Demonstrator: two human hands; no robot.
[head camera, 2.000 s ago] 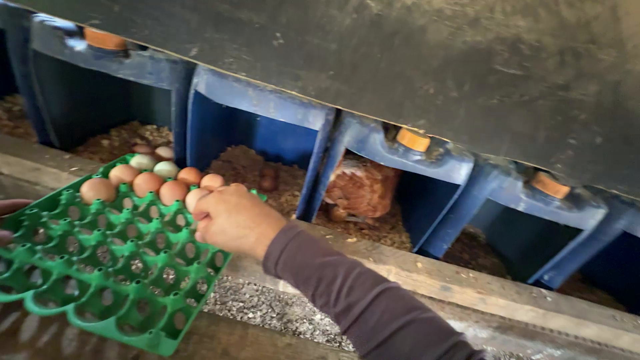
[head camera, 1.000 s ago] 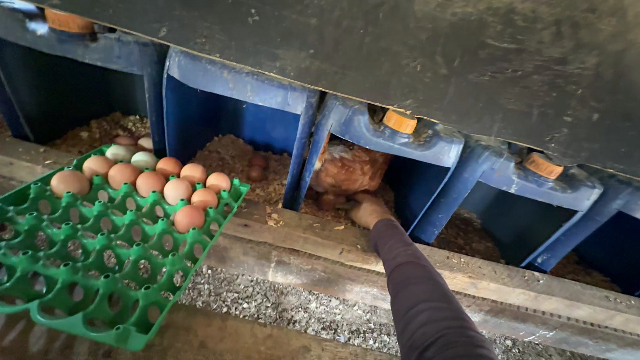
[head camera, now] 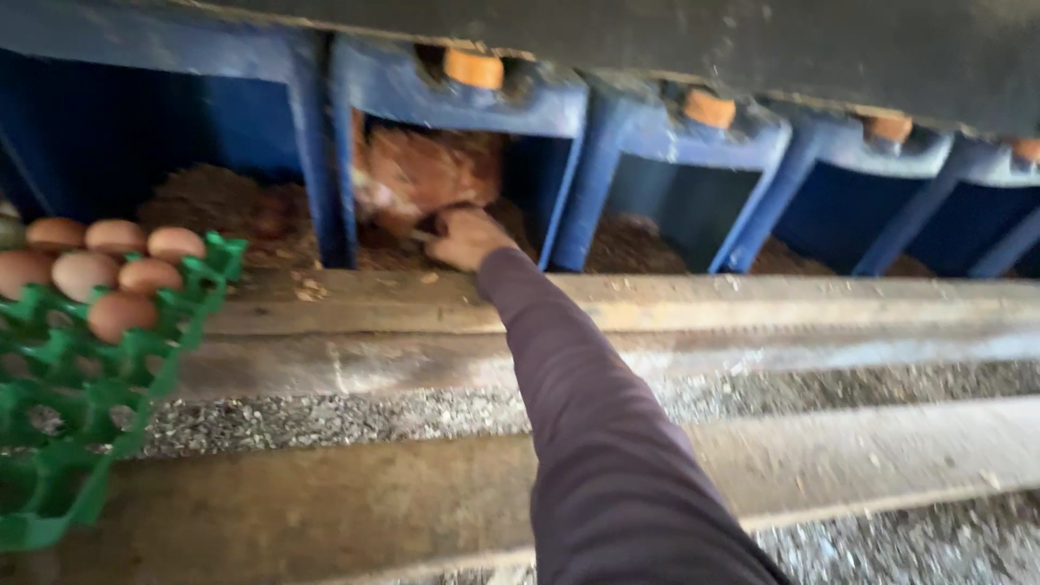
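My right hand (head camera: 469, 237) reaches over a wooden board into a blue plastic nest box, at the underside of a reddish-brown hen (head camera: 435, 172). Blur and the hen hide its fingertips, so I cannot tell whether it grips anything. A green plastic egg tray (head camera: 175, 357) is at the left edge of the view, with several brown eggs (head camera: 122, 315) in its far rows and bare cups nearer me. My left hand is out of view.
More blue nest boxes (head camera: 605, 195) with orange caps (head camera: 709, 109) and litter stand in a row. A dark panel (head camera: 650, 41) overhangs them. Wooden boards (head camera: 780, 305) run along their front, with coarse loose material (head camera: 341, 416) between the boards.
My right hand has gone from the eggs on the tray to the hen's nest box, and is still there. The view has shifted to the right.
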